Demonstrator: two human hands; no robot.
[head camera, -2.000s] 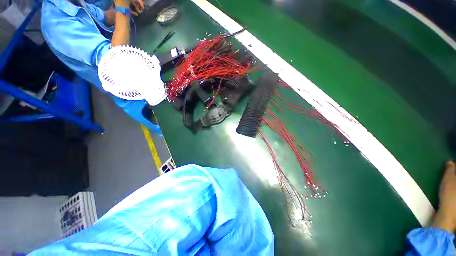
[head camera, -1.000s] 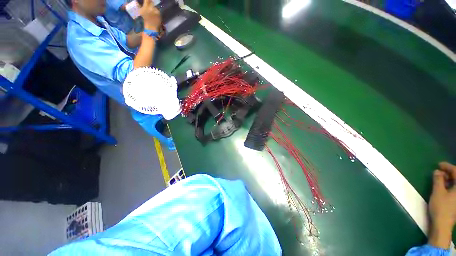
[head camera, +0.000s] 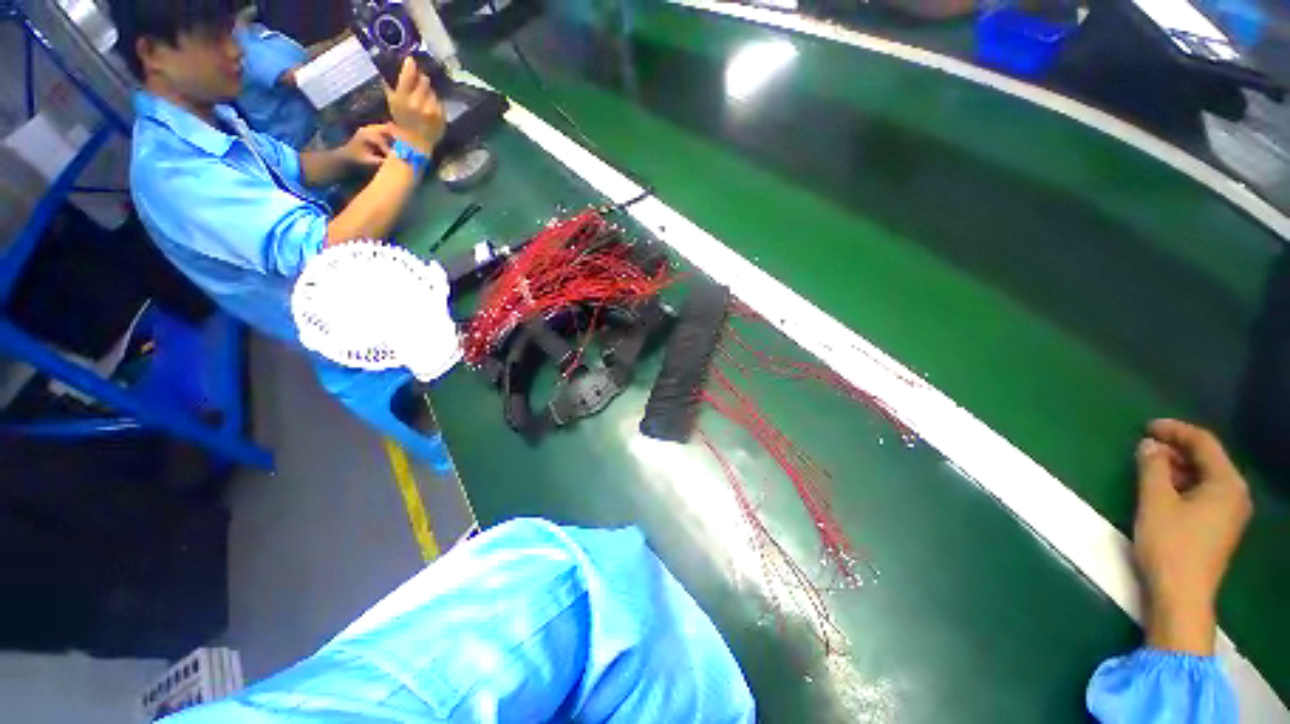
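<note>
My right hand is at the far right, over the white rail and green belt. Its fingers are curled towards the thumb; I see nothing held, but the fingertips are partly hidden. My left hand is not in view; a large blue sleeve fills the bottom. Nearest on the bench, thin red wire leads with pale ends lie spread beside a ridged black bar. A thick bundle of red wires lies over black wired parts.
A white fan stands at the left bench edge. Another worker in a blue smock holds a dark part at the upper left. A round dish is near them. The white rail borders the green conveyor. A blue bin is at the far side.
The view has shifted, showing more conveyor and the other worker's face. My right hand shows further into the picture from the right edge. The wires and black bar look unchanged on the bench.
</note>
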